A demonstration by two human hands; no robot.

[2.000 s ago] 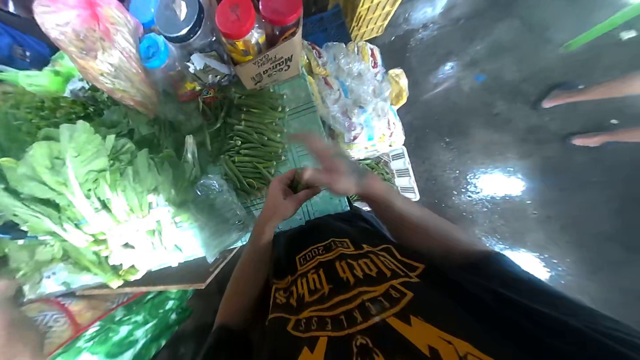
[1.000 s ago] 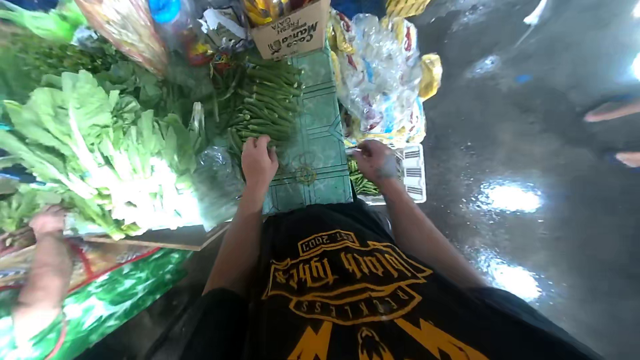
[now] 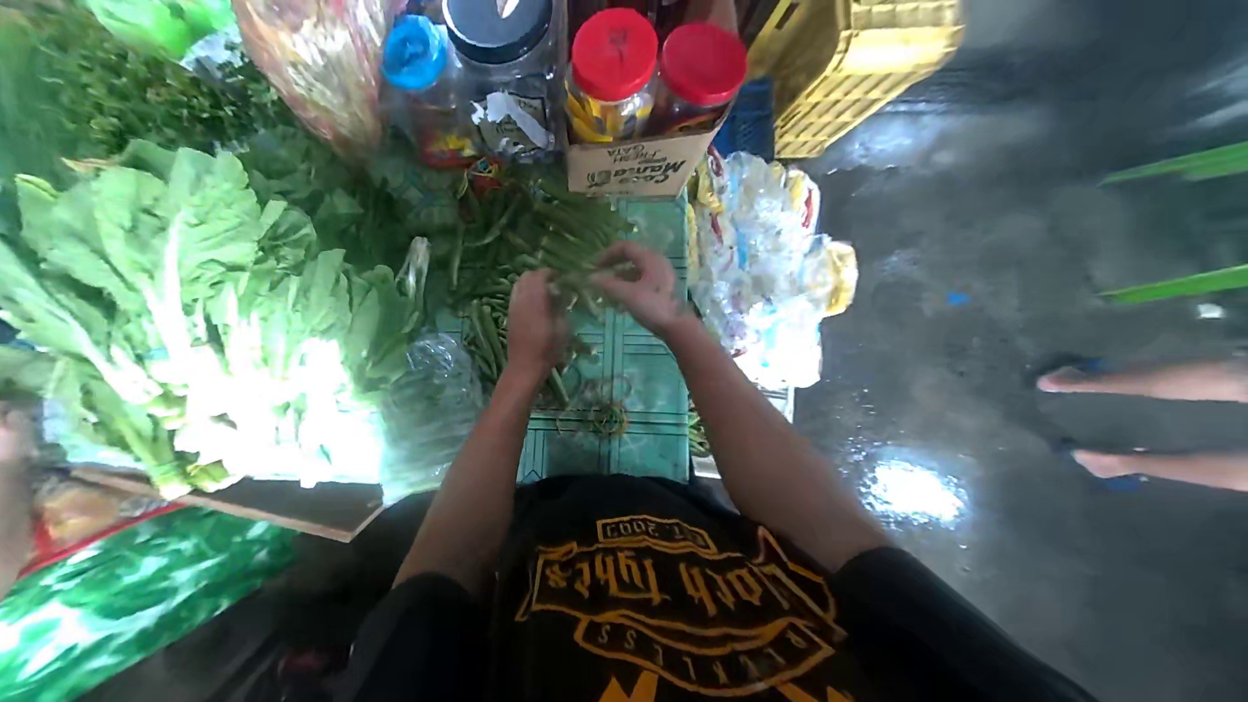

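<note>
Long green bean pods [image 3: 575, 229] lie in a heap on the green patterned table covering [image 3: 643, 375]. My left hand [image 3: 536, 317] is at the near edge of the heap, its fingers curled around some bean pods that stick out below it. Just to its right, my right hand [image 3: 639, 283] has thumb and fingers at the ends of the beans; blur hides exactly what it grips. Several thin rubber bands [image 3: 609, 419] lie on the covering below the hands.
Leafy greens [image 3: 175, 263] and a clear plastic bag [image 3: 439, 375] lie left. Behind stand red-lidded jars [image 3: 614, 58] in a cardboard box [image 3: 634, 166]. Clear plastic packs [image 3: 760, 253] sit right, a yellow crate [image 3: 858, 68] beyond. A person's feet [image 3: 1102, 380] are at far right.
My hands were apart a second ago, the right one at the table's right edge. The right hand has moved left and forward to the beans, close to my left hand.
</note>
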